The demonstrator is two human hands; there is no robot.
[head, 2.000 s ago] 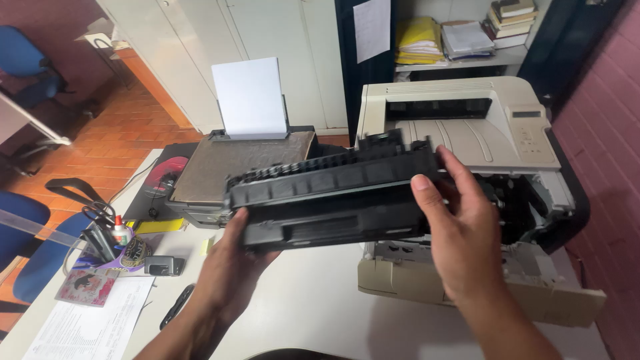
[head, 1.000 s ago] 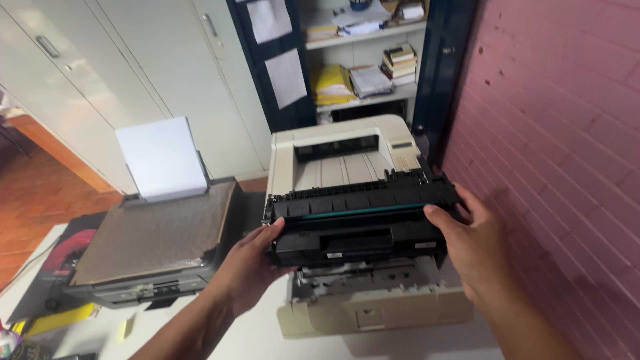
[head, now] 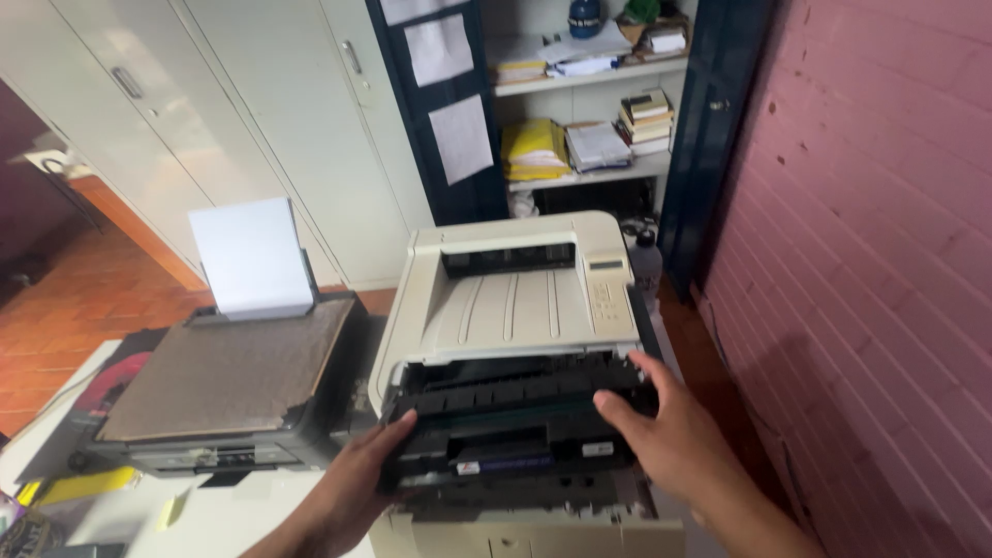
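Both hands hold a black toner cartridge (head: 511,434) by its two ends, level at the front opening of a beige laser printer (head: 504,310). My left hand (head: 360,473) grips the left end, thumb on top. My right hand (head: 659,434) grips the right end, with the thumb on top and the index finger stretched toward the printer's right side. The rear edge of the cartridge is at or just inside the dark opening; how deep it sits I cannot tell. Below it, the printer's front door (head: 535,539) is folded down.
A second printer (head: 225,380) with paper (head: 252,256) in its rear feeder stands at left. A pink brick wall (head: 868,232) rises at right. Behind are grey cabinets (head: 256,116) and a shelf (head: 589,174) of folders and books. A yellow item (head: 85,487) lies on the white table.
The hands have carried the cartridge from in front of the printer, where it was tilted, to its front opening. The view has swung right since the oldest frame.
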